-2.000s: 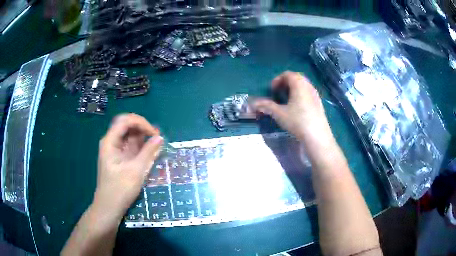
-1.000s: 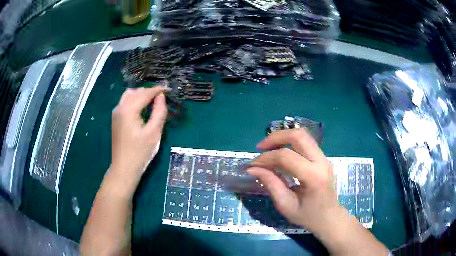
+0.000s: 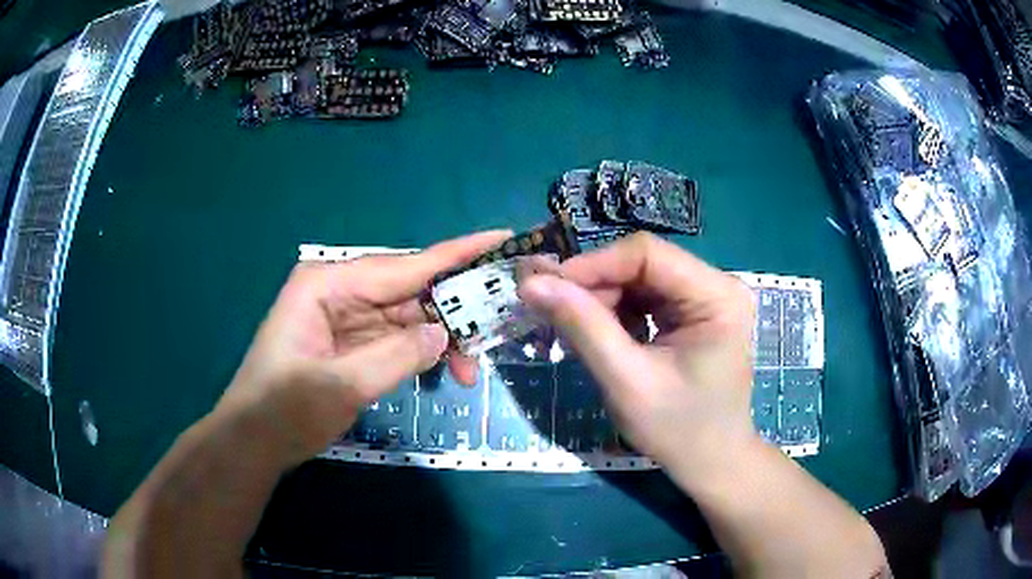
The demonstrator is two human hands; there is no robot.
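Note:
My left hand (image 3: 357, 322) holds a small dark circuit board (image 3: 523, 247) with gold pads, tilted, above the sticker sheet. My right hand (image 3: 656, 339) pinches a shiny, board-sized sticker (image 3: 475, 303) with small dark cutouts. The sticker lies against the board's face, partly over it; whether it is stuck down I cannot tell. The long translucent sticker sheet (image 3: 453, 457) lies flat below both hands, which hide part of it. Several covered boards (image 3: 662, 198) overlap in a short row just beyond my right hand.
A loose heap of bare boards (image 3: 362, 93) lies at the far side. Spare sticker sheets (image 3: 70, 170) lie at the left. A clear plastic bag or tray (image 3: 922, 271) holding boards is at the right. A small clear scrap (image 3: 88, 422) lies at the lower left.
My left hand has come back from the loose heap with a board in it. My right hand has moved left with the sticker and now meets the board. The view has shifted.

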